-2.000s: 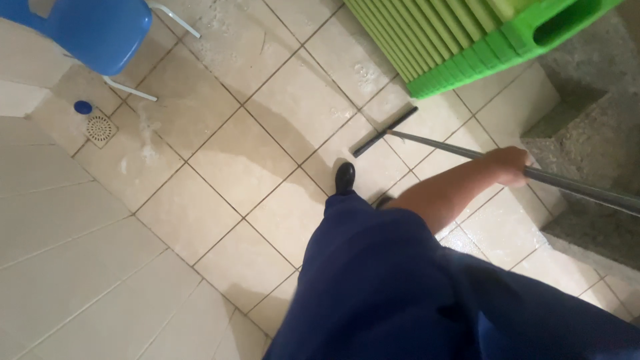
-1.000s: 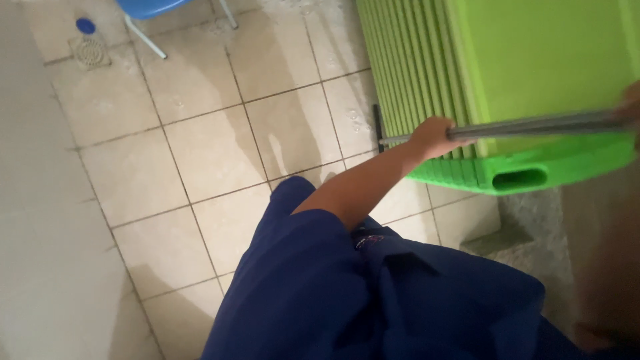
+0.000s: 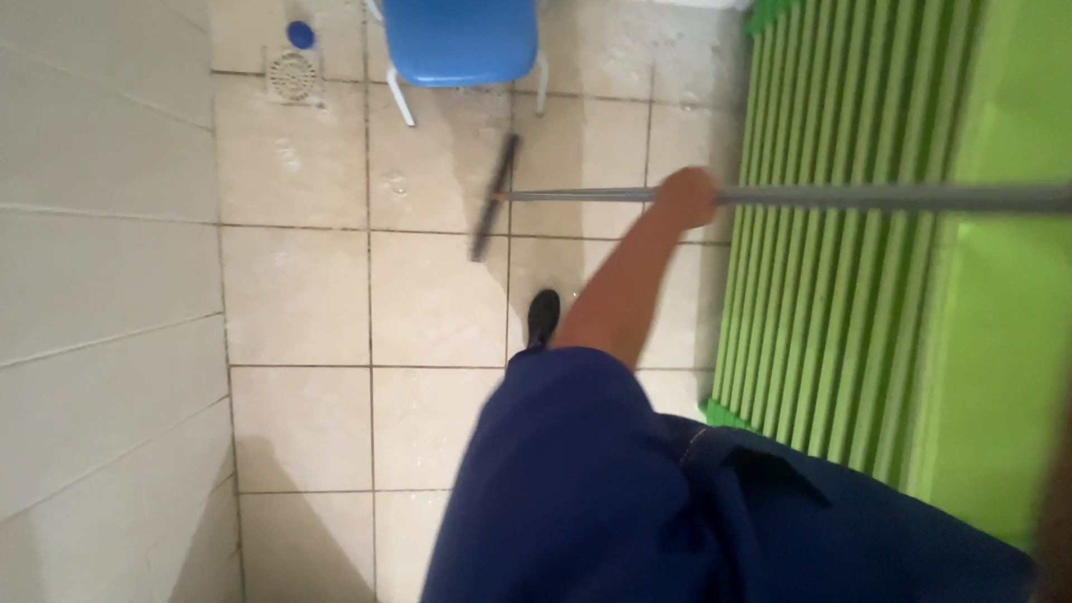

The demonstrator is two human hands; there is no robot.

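My left hand (image 3: 688,198) is closed around the grey metal pole (image 3: 837,198) of a floor squeegee. The dark squeegee blade (image 3: 494,201) lies on the wet-looking beige tiled floor (image 3: 293,293), below the blue chair and left of my hand. Beyond my grip the pole runs across the green stack and leaves the view at the right edge. A blurred strip, probably my right arm, shows at the lower right edge, but my right hand is out of the frame. One black shoe (image 3: 543,316) stands below the blade.
A blue chair (image 3: 461,42) with pale metal legs stands at the top. Left of it are a round floor drain (image 3: 293,77) and a small blue disc (image 3: 300,34). A white tiled wall (image 3: 109,276) bounds the left side; a tall stack of green plastic pieces (image 3: 804,251) fills the right.
The squeegee blade, partly hidden beside the green stack one second ago, now lies farther left on open floor near the chair. My right hand, partly visible then, has left the frame. The view has shifted.
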